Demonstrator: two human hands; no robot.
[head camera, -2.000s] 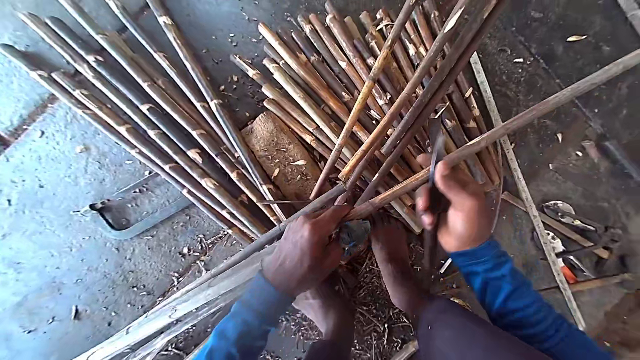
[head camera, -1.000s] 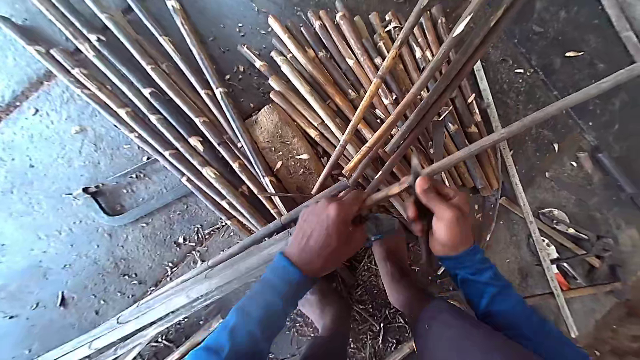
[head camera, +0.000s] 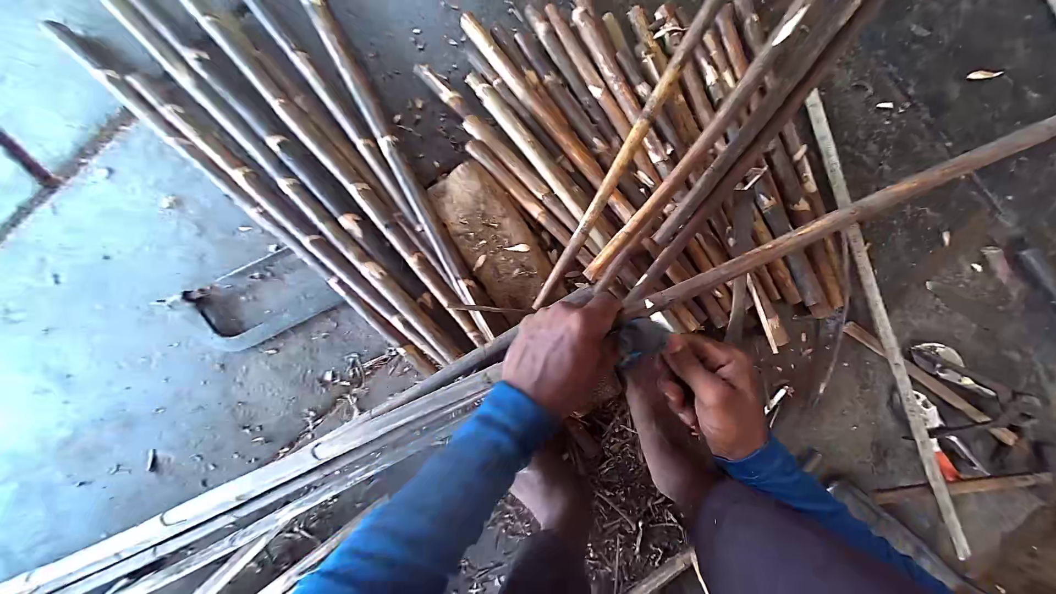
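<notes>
My left hand (head camera: 561, 355) is closed around a long cane pole (head camera: 841, 219), which slants from the upper right down to the fist. Just right of it, my right hand (head camera: 718, 396) is closed on what looks like a knife; its dark, narrow blade (head camera: 740, 264) points up, crossing under or beside the pole, and the handle is hidden by the fingers. A grey-blue cloth-like pad (head camera: 639, 340) lies between the hands, above a bare foot. Several thinner sticks (head camera: 635, 148) lean together just above my left hand.
Short cut canes (head camera: 544, 107) lie in a heap ahead, beside a wooden block (head camera: 487, 223). Long canes (head camera: 289, 140) spread at upper left, near a metal saw frame (head camera: 264, 330). Split strips (head camera: 247, 487) run lower left. A thin lath (head camera: 883, 330) and pliers (head camera: 965, 375) lie right; shavings (head camera: 619, 495) surround the feet.
My right hand has moved down, from beside the pole at the earlier frames to below it now. My left hand stays on the pole.
</notes>
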